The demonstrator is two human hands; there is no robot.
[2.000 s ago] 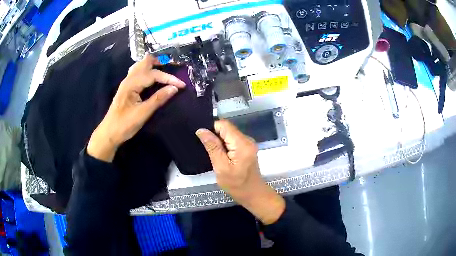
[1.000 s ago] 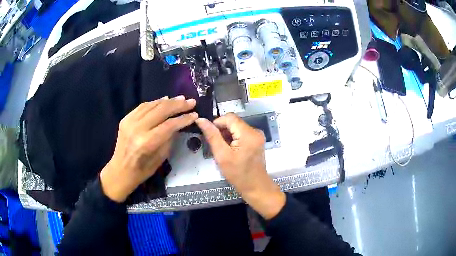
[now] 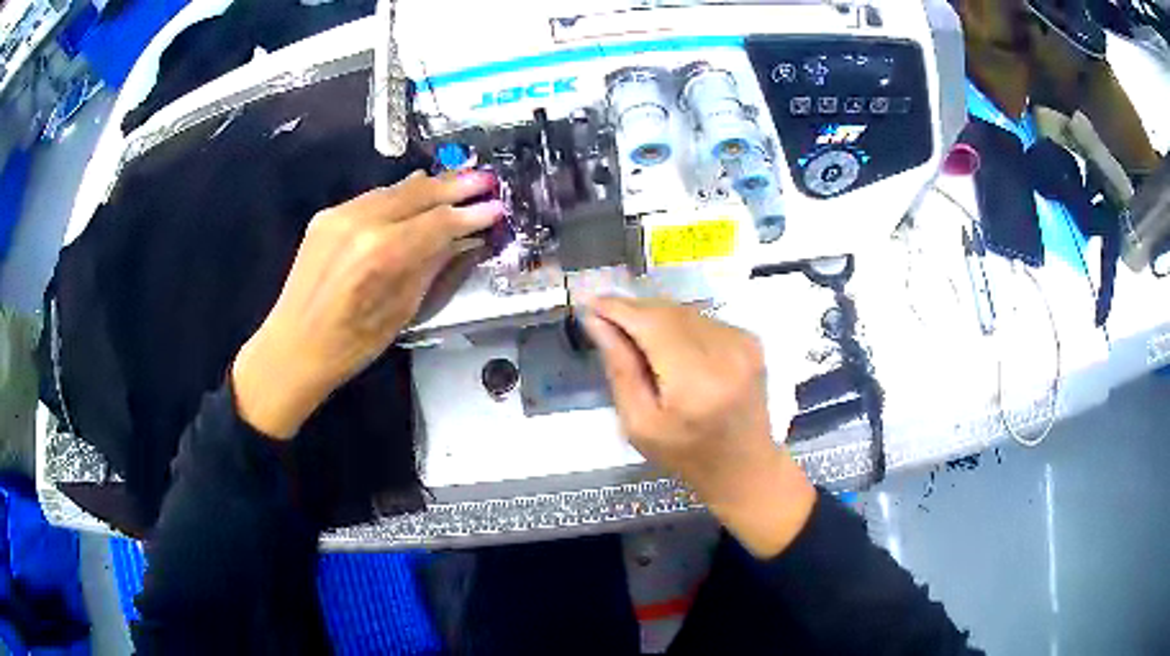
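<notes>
The black garment body (image 3: 218, 282) lies spread over the table left of the white overlock machine (image 3: 500, 64). My left hand (image 3: 359, 269) rests on the cloth with its fingertips at the left side of the presser foot and needle area (image 3: 520, 231), under a pink-purple glow. It is unclear whether these fingers pinch the cloth. My right hand (image 3: 686, 385) is just below and right of the needle area, thumb and fingers together over the trimmings opening. A small dark bit shows at its fingertips; whether it is held cloth is unclear.
The yellow warning label (image 3: 692, 241), tension dials (image 3: 651, 135) and control panel (image 3: 840, 122) are on the machine. Black scraps (image 3: 828, 385) and a slim pale tool (image 3: 983, 288) lie at right. A tape measure (image 3: 577, 506) runs along the front edge. A blue crate (image 3: 379, 602) is below.
The dark cloth that hung over the plate in front of the needle is gone from there, baring the white surface. My left hand has moved up to the needle area; my right hand has moved right.
</notes>
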